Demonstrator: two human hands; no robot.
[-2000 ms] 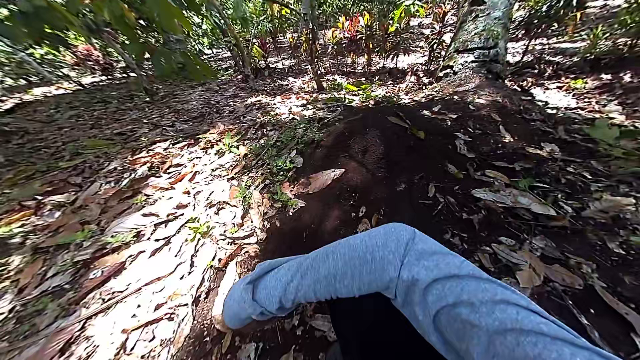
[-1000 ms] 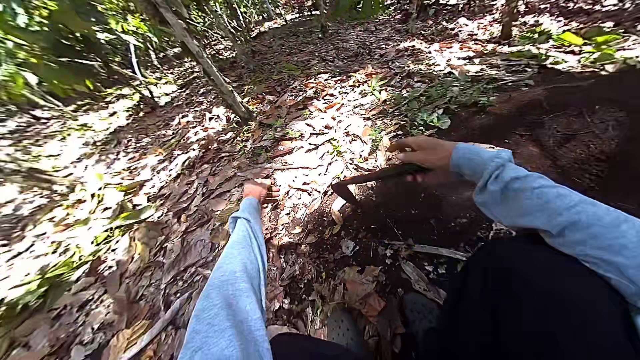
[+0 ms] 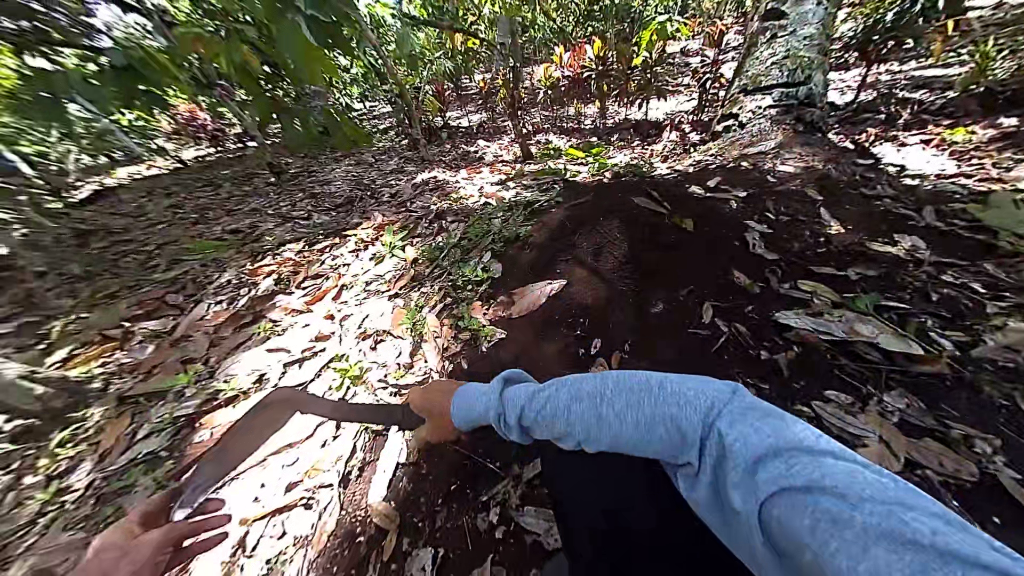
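My right hand (image 3: 434, 410), at the end of a light blue sleeve, is closed on the handle of a curved-bladed hand tool (image 3: 240, 438), which looks like a sickle or bent machete. The blade reaches left and bends down toward the lower left of the view. At its tip is my left hand (image 3: 160, 534), fingers apart; whether they touch the blade cannot be told. Dry leaves lie on the ground beneath the tool, in bright sun.
Dark bare soil (image 3: 592, 280) spreads ahead and to the right, with a brown dry leaf (image 3: 536, 297) at its edge. A thick tree trunk (image 3: 780, 72) stands at the upper right, thin stems (image 3: 514, 96) farther left. Leafy branches (image 3: 272, 72) hang at the upper left.
The view has swung right since one second ago. My left hand, apart from the tool then, is now at the blade's tip. The right hand still holds the tool.
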